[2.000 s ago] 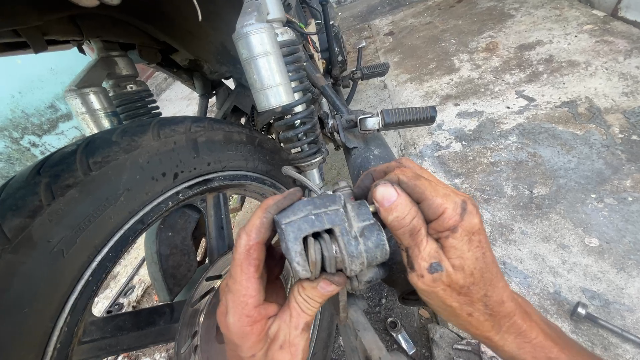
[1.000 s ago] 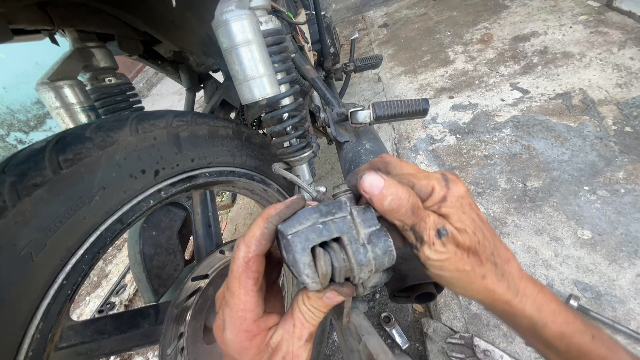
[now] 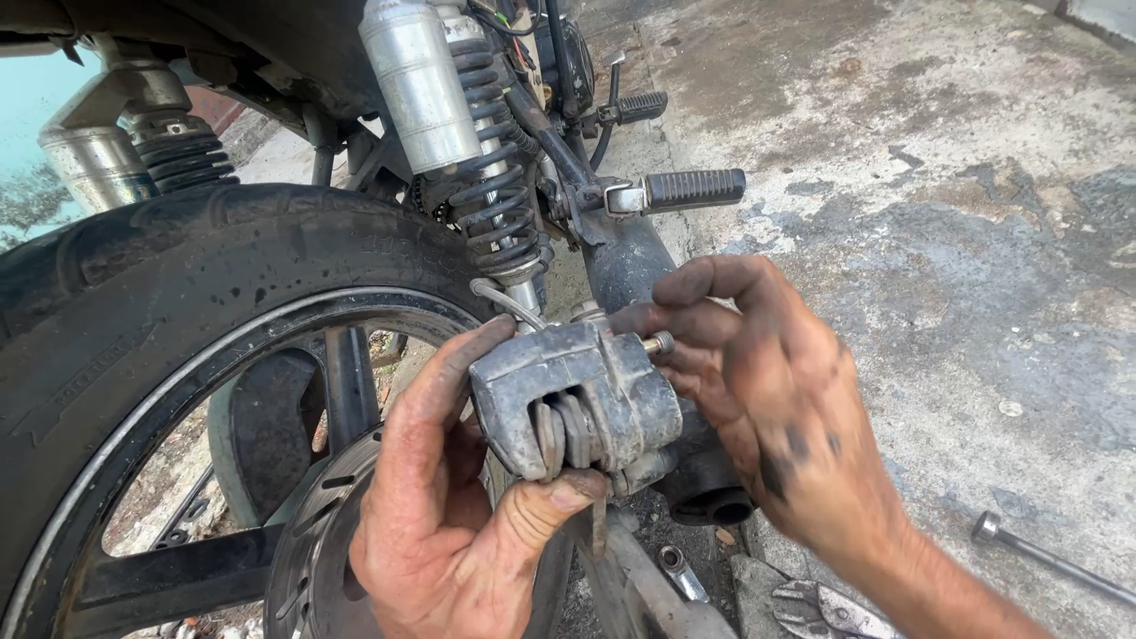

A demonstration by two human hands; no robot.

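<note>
A grey, dirty brake caliper (image 3: 577,399) is gripped in my left hand (image 3: 470,506), thumb below and fingers behind its left side. Two brake pads (image 3: 564,430) show in its opening. From the caliper's upper right side sticks a small threaded pin or bolt (image 3: 658,343). My right hand (image 3: 781,399) is close to the right of it, fingers spread and curled; its rear fingertips are partly hidden behind the caliper, so contact there is unclear. A brake hose (image 3: 508,302) runs to the caliper's top. Just left of my left hand is the brake disc (image 3: 324,541).
A motorcycle's rear wheel (image 3: 204,266) fills the left. Behind the caliper are a shock absorber (image 3: 493,177), a footpeg (image 3: 692,190) and the exhaust (image 3: 630,266). On the ground lie a wrench (image 3: 682,572), pliers (image 3: 830,611) and a long-handled metal tool (image 3: 1056,564).
My right thumb and index finger, earlier at the caliper's upper right side, have come away from it, and the small threaded pin now shows. My left hand still holds the caliper.
</note>
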